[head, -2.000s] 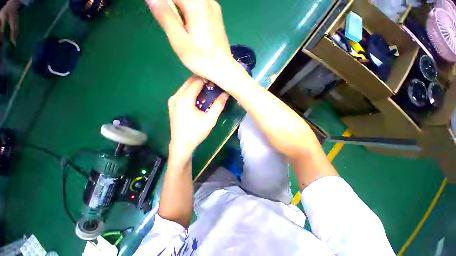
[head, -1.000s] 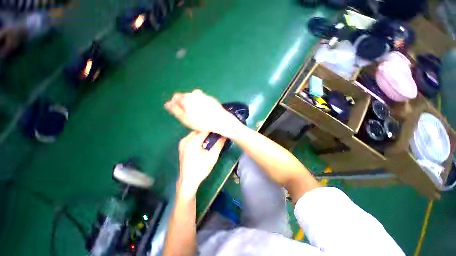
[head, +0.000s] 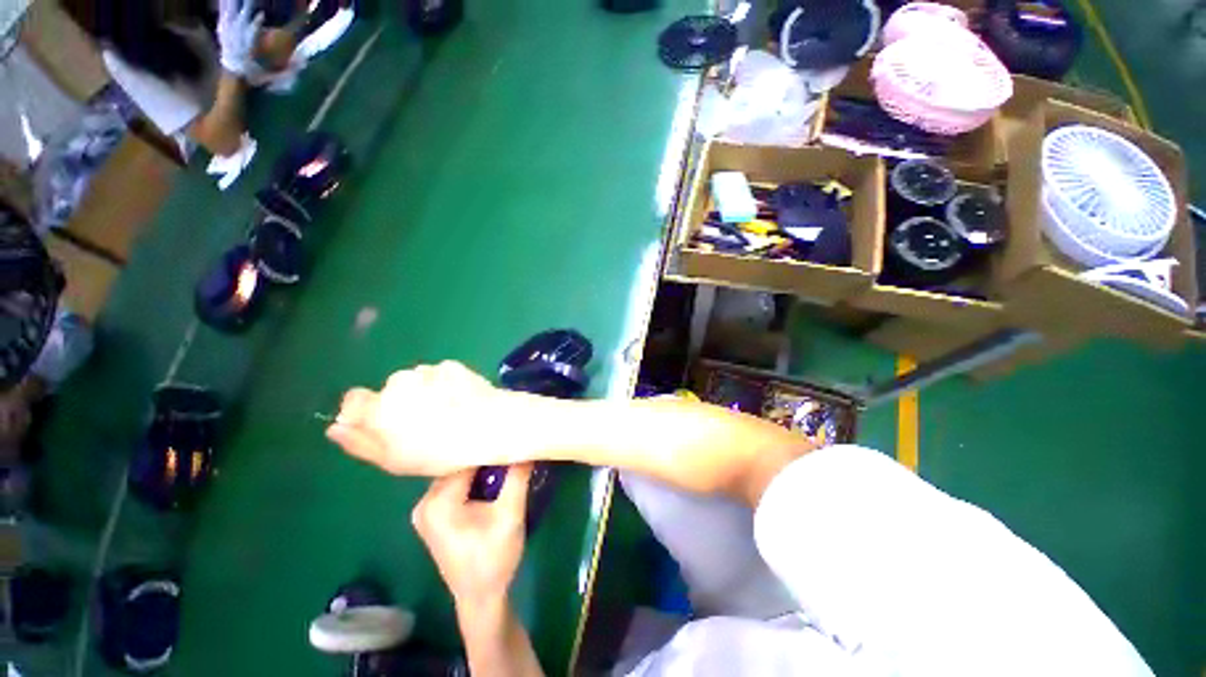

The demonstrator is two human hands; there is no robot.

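Note:
A dark glossy fan unit (head: 545,364) lies on the green bench near its right edge. My right forearm crosses over it and hides its middle. My left hand (head: 470,536) is below that forearm, with thumb and fingers around the dark lower part of the unit. My right hand (head: 417,421) is stretched to the left over the bench, past the unit, with its fingers curled together. A tiny thin light tip shows by its fingertips; I cannot tell whether it holds something.
Dark fan units (head: 176,443) line the bench's far left side. A person's gloved hand (head: 242,37) is at upper left. A buffing wheel (head: 361,628) is at lower left. At right, cartons (head: 780,278) hold tools, dark round parts, pink grilles (head: 942,77) and a white fan grille (head: 1108,192).
The view has turned and shifted, so the cartons show more fully and the buffing wheel sits lower. My right hand now reaches further left across the bench; my left hand stays on the unit.

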